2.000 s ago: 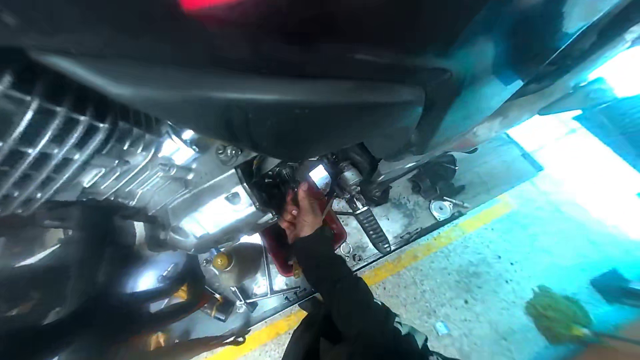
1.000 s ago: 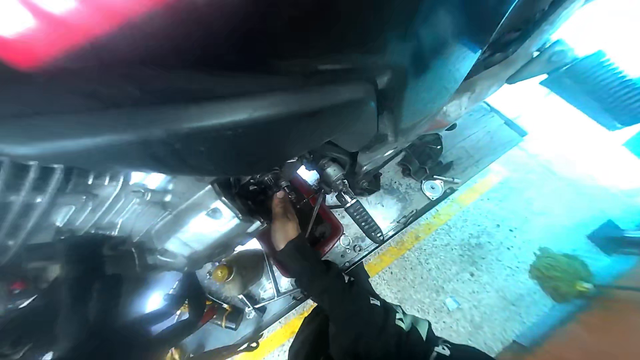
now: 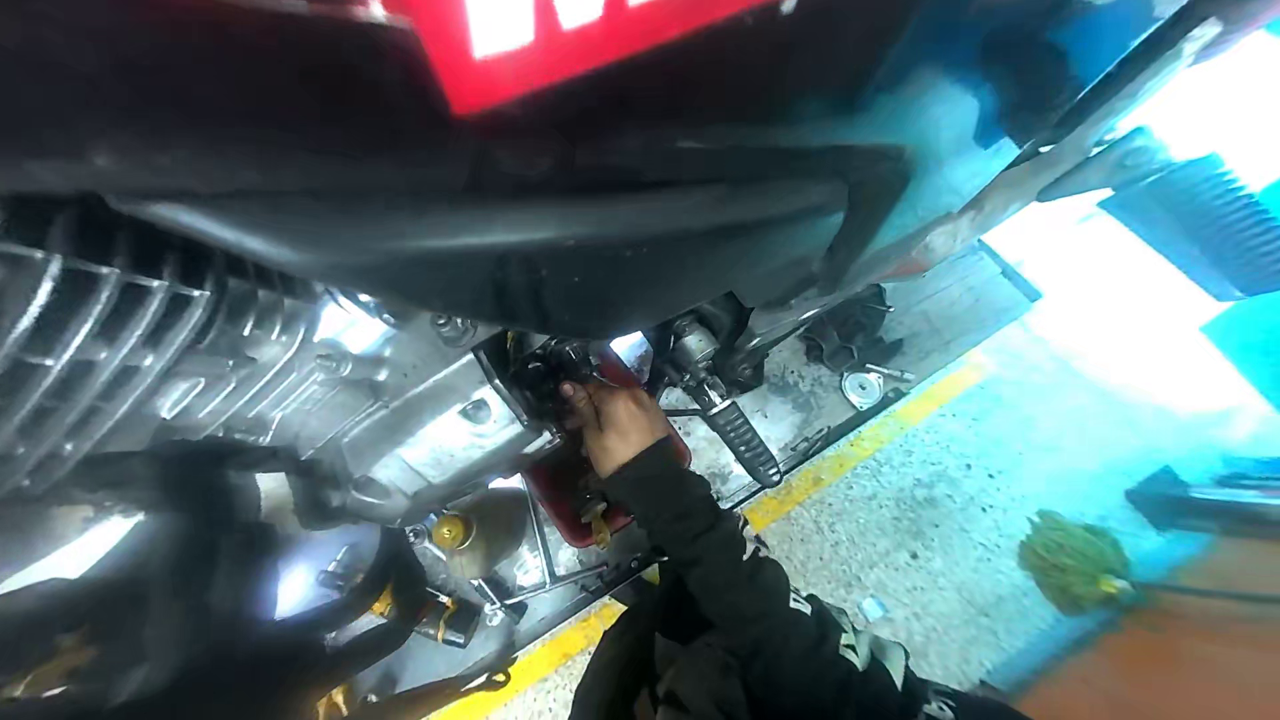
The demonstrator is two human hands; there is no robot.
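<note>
My right hand point(image 3: 622, 420), in a black sleeve, reaches into the dark opening beside the motorcycle's metal engine casing point(image 3: 440, 430). The thumb and bent fingers touch dark parts point(image 3: 545, 375) in the opening; the fingertips are partly hidden, so whether they grip anything cannot be told. Below the hand is a red tray point(image 3: 560, 500). Just right of it, a ribbed rubber footpeg point(image 3: 742, 440) slants downward. My left hand is out of the picture.
A black body panel point(image 3: 560, 250) hangs overhead; cooling fins point(image 3: 90, 340) are at left. A yellow-capped container point(image 3: 453, 531) and a metal T-handle tool point(image 3: 545, 560) lie below. A round metal part point(image 3: 862, 388) is at right, and a greenish mop-like bundle point(image 3: 1075, 560) is on the floor.
My right hand stays at the opening beside the engine casing, its fingers and wrist slightly changed in pose. The view has shifted somewhat.
</note>
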